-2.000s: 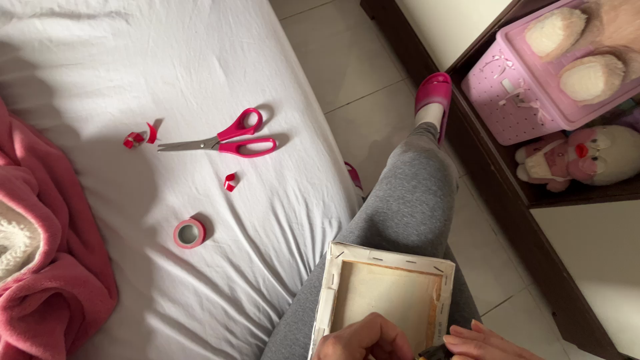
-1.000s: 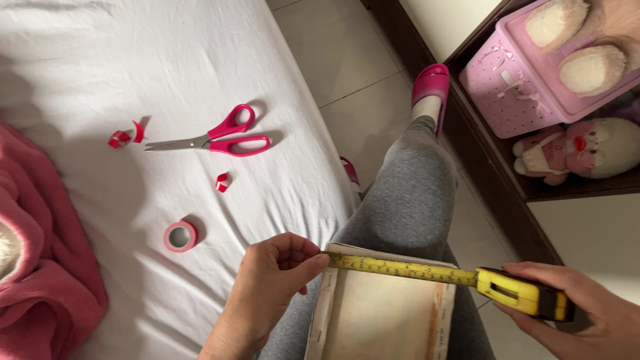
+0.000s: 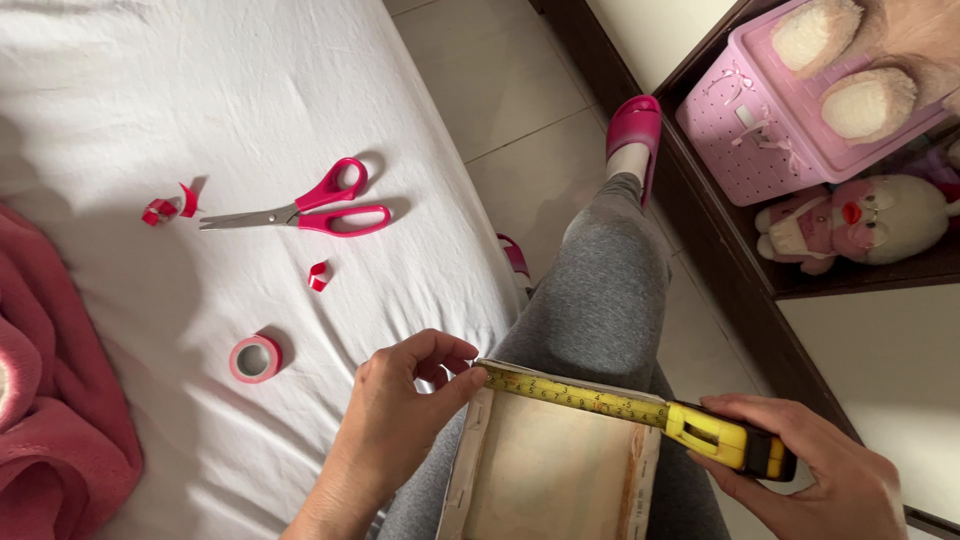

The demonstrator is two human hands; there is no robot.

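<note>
A small stretched canvas (image 3: 559, 465), its wooden frame and back facing up, rests on my lap. My right hand (image 3: 806, 457) grips the yellow and black case of a tape measure (image 3: 724, 439) at the canvas's right edge. The yellow blade lies across the canvas near its far edge. At the top left corner, my left hand (image 3: 409, 405) pinches the blade's end between thumb and fingers. On the bed to the left lie pink-handled scissors (image 3: 300, 210), slightly apart at the blades, a roll of pink tape (image 3: 255, 358) and curled red scraps (image 3: 318, 277).
The white-sheeted bed (image 3: 247, 97) fills the left side, with a pink fleece blanket (image 3: 67, 450) at its edge. Shelving at the right holds a pink lidded basket (image 3: 750, 127) and a plush duck toy (image 3: 862, 217). Below is tiled floor (image 3: 517, 97).
Two seconds ago both hands were together low over the canvas. By one second ago they had moved apart, with the tape measure's blade drawn out between them, and they still hold it so.
</note>
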